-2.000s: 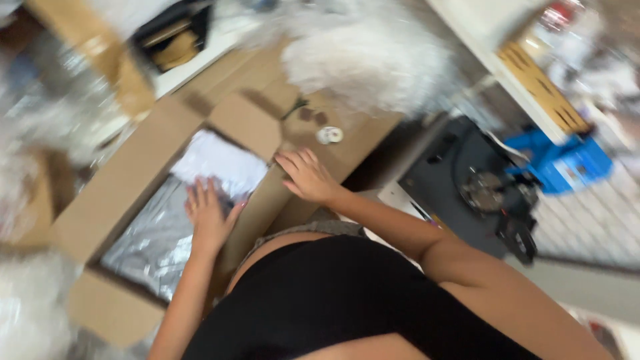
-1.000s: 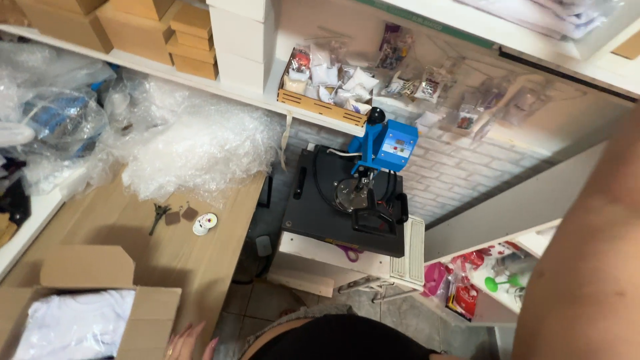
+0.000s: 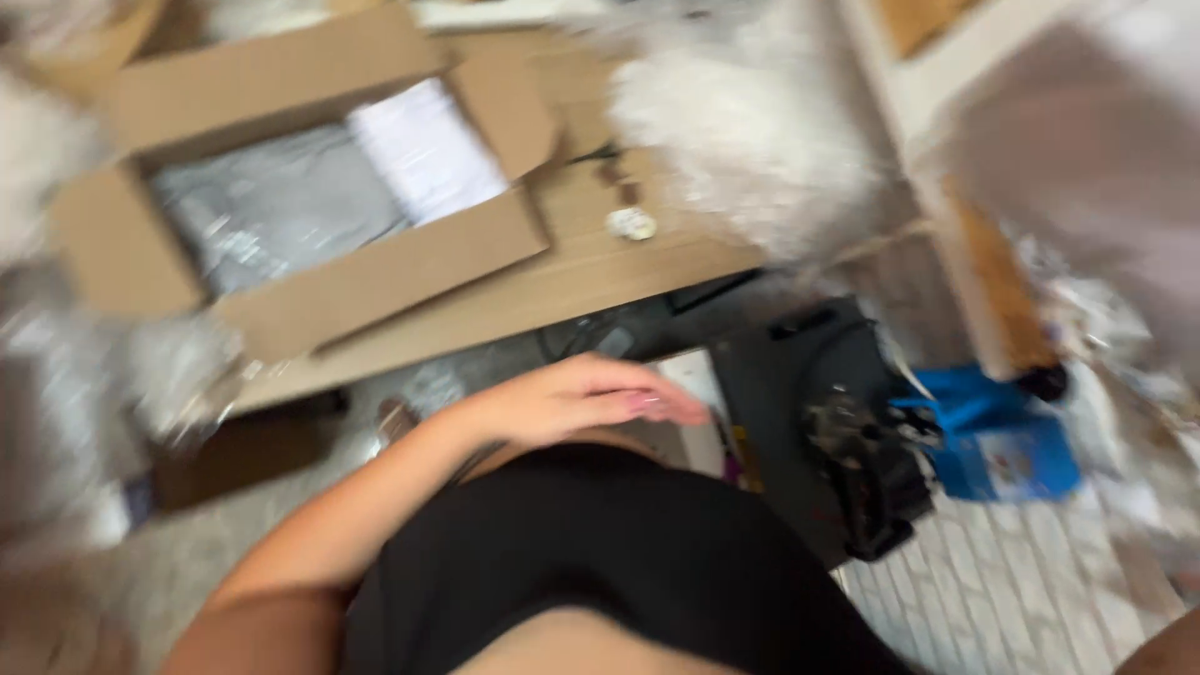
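Observation:
My left hand (image 3: 609,398) hovers in front of my body, below the edge of the wooden table (image 3: 656,272), its fingers pointing right and nothing seen in it. My right hand is out of view; only a bit of arm shows at the lower right corner. On the table lies an open cardboard box (image 3: 384,291) with its flaps spread. Inside are a grey item in clear plastic (image 3: 281,202) and a white folded item in clear plastic (image 3: 427,150). Beside the box are black scissors (image 3: 595,153) and a small white round item (image 3: 631,223). The view is blurred.
A black and blue heat press (image 3: 998,436) stands right of the table. Bubble wrap (image 3: 741,141) is heaped at the table's back. A white shelf (image 3: 937,187) with a wooden tray (image 3: 998,272) juts out at the right. More clear plastic (image 3: 178,370) hangs at the left.
The view has swung strongly. Two seconds ago my left hand lay on the packed items in the box and my right hand was at the box's edge; now neither touches the box.

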